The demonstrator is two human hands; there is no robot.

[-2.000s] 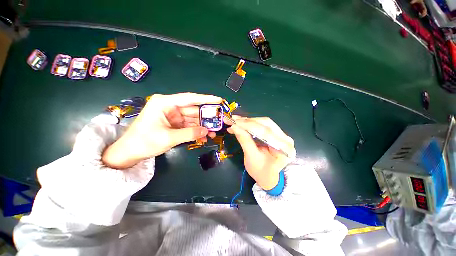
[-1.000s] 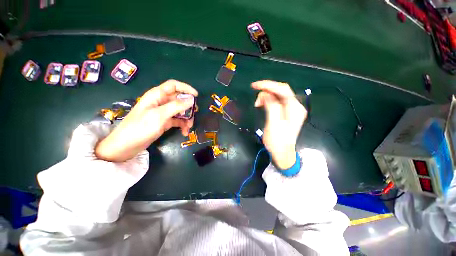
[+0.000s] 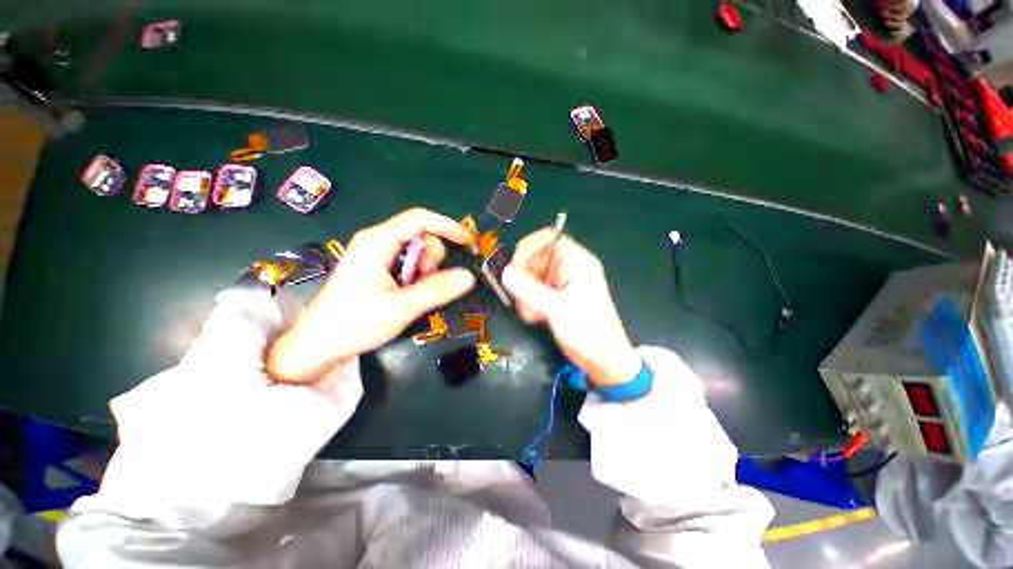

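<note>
My left hand (image 3: pixel 383 289) holds a pink-rimmed watch housing (image 3: pixel 411 260), tilted nearly edge-on, so its inside is hidden. My right hand (image 3: pixel 564 302) has its fingers closed on a slim, pale-tipped piece (image 3: pixel 558 227) that sticks up, too small to identify. Between the hands is a thin display screen (image 3: pixel 495 282) with an orange flex cable (image 3: pixel 480 238); which hand touches it is unclear. Another screen (image 3: pixel 507 201) lies behind. A black screen (image 3: pixel 459 365) and more orange flex cables (image 3: pixel 431 328) lie below the hands.
Several pink-rimmed housings (image 3: pixel 304 190) and a grey screen (image 3: pixel 287 138) lie at left. A housing with screen (image 3: pixel 593 133) is beyond the divider. At right are a black wire (image 3: pixel 679 278) and a power supply (image 3: pixel 894 367). A blue cord (image 3: pixel 552 417) hangs from my right wrist.
My right hand was open and apart a second ago; it has moved left, near the left hand, with fingers closed. The housing in my left hand is tilted more. The view has shifted.
</note>
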